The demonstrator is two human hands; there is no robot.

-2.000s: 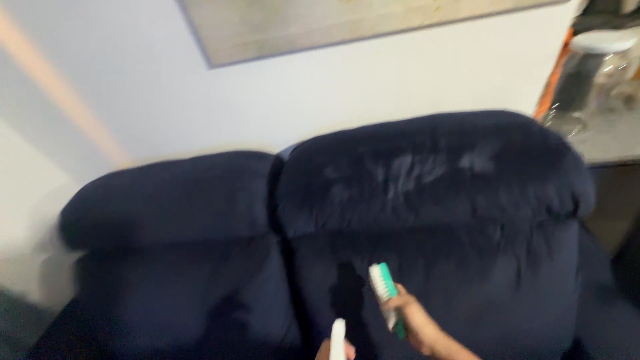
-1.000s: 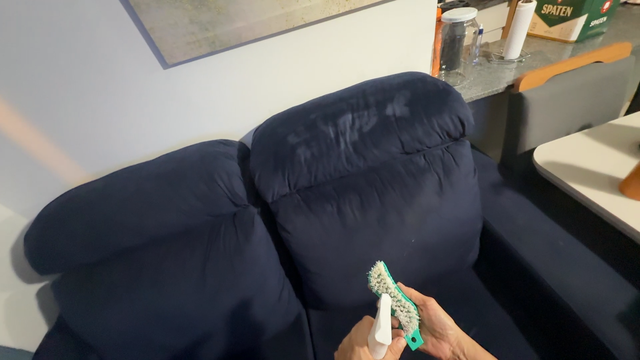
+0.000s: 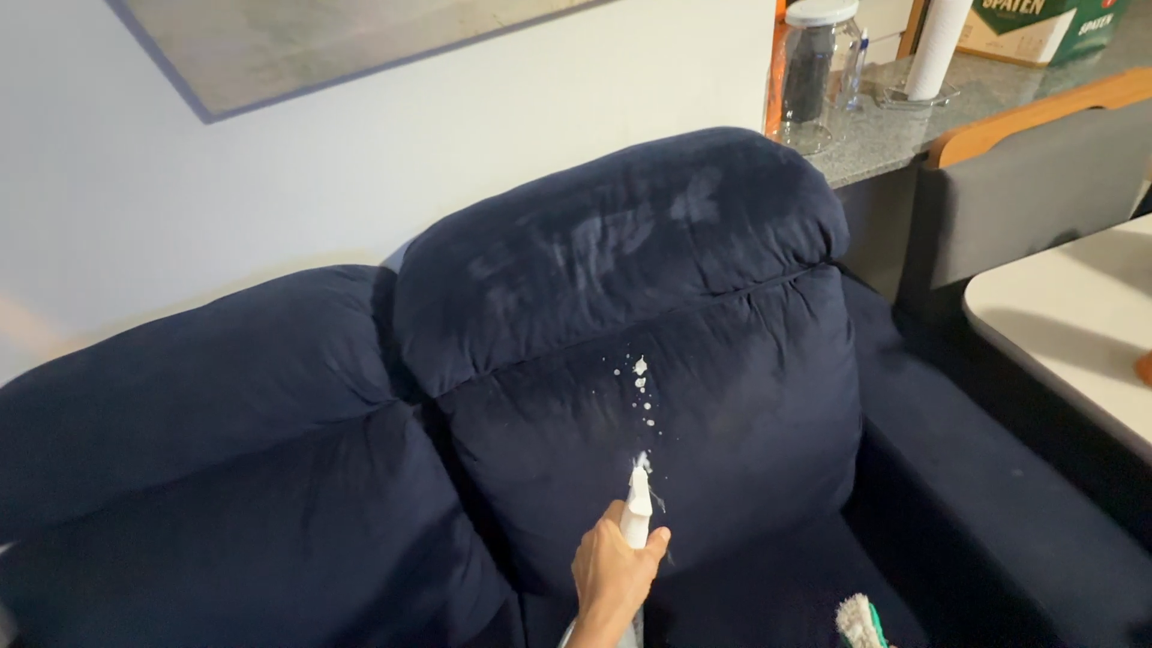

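My left hand (image 3: 616, 567) is closed around a white spray bottle, whose trigger head (image 3: 637, 508) points at the lower back cushion (image 3: 738, 405) of a dark blue fabric sofa. White foam drops (image 3: 641, 382) lie in a line on that cushion, and some spray shows at the nozzle. Paler, wet-looking patches mark the upper cushion (image 3: 621, 225). At the bottom edge, right of my left hand, the end of a scrub brush (image 3: 859, 621) with off-white bristles and a green body shows. My right hand is almost wholly out of the frame, so its grip on the brush is hidden.
The sofa's armrest (image 3: 999, 450) runs along the right, beside a white tabletop (image 3: 1071, 297) and a grey chair (image 3: 1026, 189). Behind, a stone counter (image 3: 864, 148) holds a lidded glass jar (image 3: 814, 81), a paper towel roll (image 3: 938, 45) and a Spaten box (image 3: 1035, 31). A picture hangs on the wall.
My hands, close together one second ago, are now apart, with the brush lower right. White foam drops have appeared on the lower back cushion.
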